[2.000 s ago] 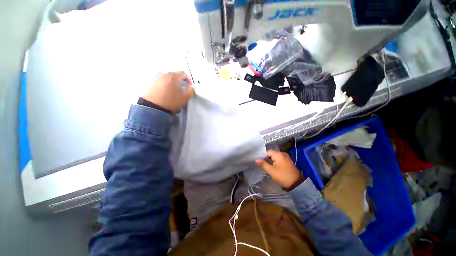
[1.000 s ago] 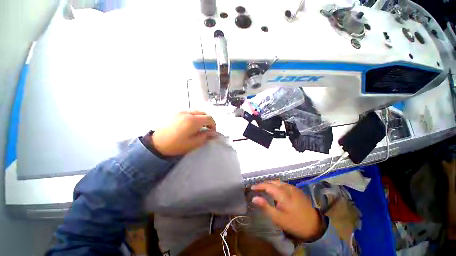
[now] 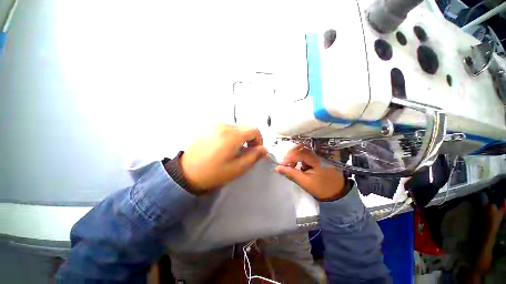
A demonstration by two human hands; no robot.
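A light grey fabric piece (image 3: 249,208) hangs from my hands over the table's front edge toward my lap. My left hand (image 3: 224,155) pinches its upper edge between thumb and fingers. My right hand (image 3: 313,173) pinches the same edge just to the right, fingertips close to the left ones. Both hands are at the left end of the sewing machine (image 3: 344,72), just in front of the needle area. The needle and presser foot cannot be made out clearly.
The white machine table (image 3: 33,217) spreads left, its grey surface (image 3: 83,138) glaring. Black pieces (image 3: 377,184) under clear plastic lie right of my right hand, with a black block (image 3: 430,183) beyond. A blue bin (image 3: 396,238) is below the table. A white earphone cord (image 3: 248,266) hangs over my lap.
The view has moved closer to the machine's left end. My right hand has risen from the table's front edge and taken hold of the fabric beside my left hand.
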